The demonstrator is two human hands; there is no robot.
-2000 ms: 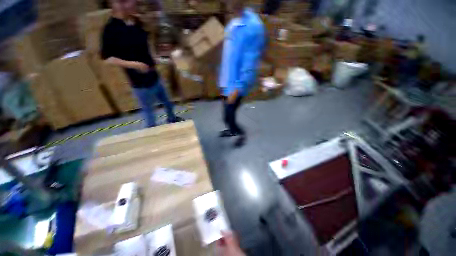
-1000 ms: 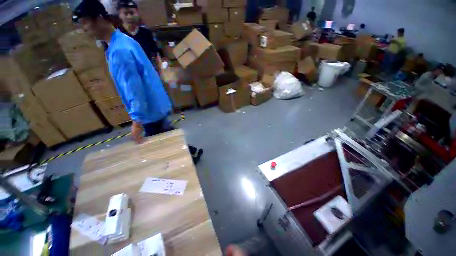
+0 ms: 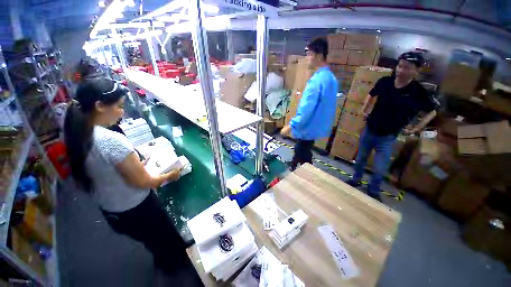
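Note:
Neither of my hands shows in the head view. White product boxes with a dark round picture stand in a stack (image 3: 225, 242) at the near left corner of the wood-grain table (image 3: 358, 216). More white boxes (image 3: 263, 273) lie beside the stack at the bottom edge, cut off by it. A small white box with a dark spot (image 3: 289, 227) lies further right, on another white piece. A white paper sheet with print (image 3: 338, 251) lies right of it, and another sheet (image 3: 268, 210) lies behind it.
A person in a light top (image 3: 120, 174) stands at left, holding white boxes over the green packing line (image 3: 185, 193). A person in blue (image 3: 316, 106) and one in black (image 3: 386, 112) stand behind the table. Metal posts (image 3: 208, 101) rise beyond it. Brown cartons (image 3: 442, 179) are piled at right.
The view has swung left. The wrapping machine, with a white box on its bed, has left the picture. My hand, earlier at the bottom edge and before that at a box, is gone.

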